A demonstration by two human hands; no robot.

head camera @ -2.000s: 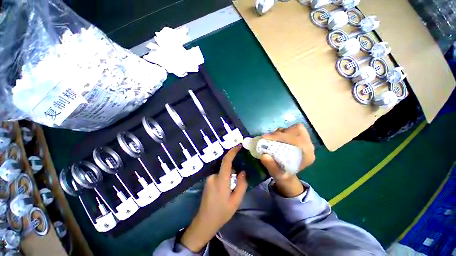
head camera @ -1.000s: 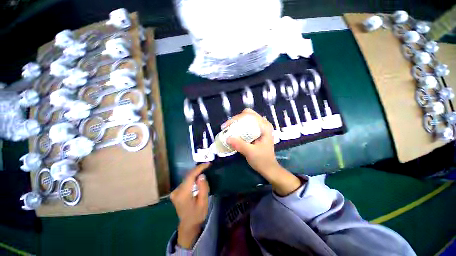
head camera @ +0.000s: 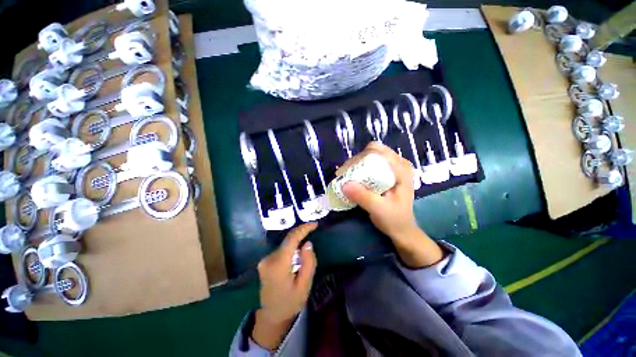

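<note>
Several ring-and-stem units stand in a row on a black pad (head camera: pixel 362 222), each with a white base (head camera: pixel 279 218) at the near end. My right hand (head camera: pixel 394 202) grips a whitish glue bottle (head camera: pixel 366 183), tilted with its tip down at the second base from the left (head camera: pixel 312 208). The hand and bottle hide parts of the middle units. My left hand (head camera: pixel 284 277) is just in front of that base, its index finger reaching to the base's near edge. Small white plastic parts (head camera: pixel 297 261) are held in its curled fingers.
A large bag of white parts (head camera: pixel 321 52) lies behind the pad, with crumpled white material (head camera: pixel 418 52) beside it. Units lie in overlapping rows on cardboard at left (head camera: pixel 153 268) and right (head camera: pixel 540 150).
The bottle tip and both hands have moved right from the leftmost base to the second one. The view has swung from the right side to the left, showing the left cardboard more fully.
</note>
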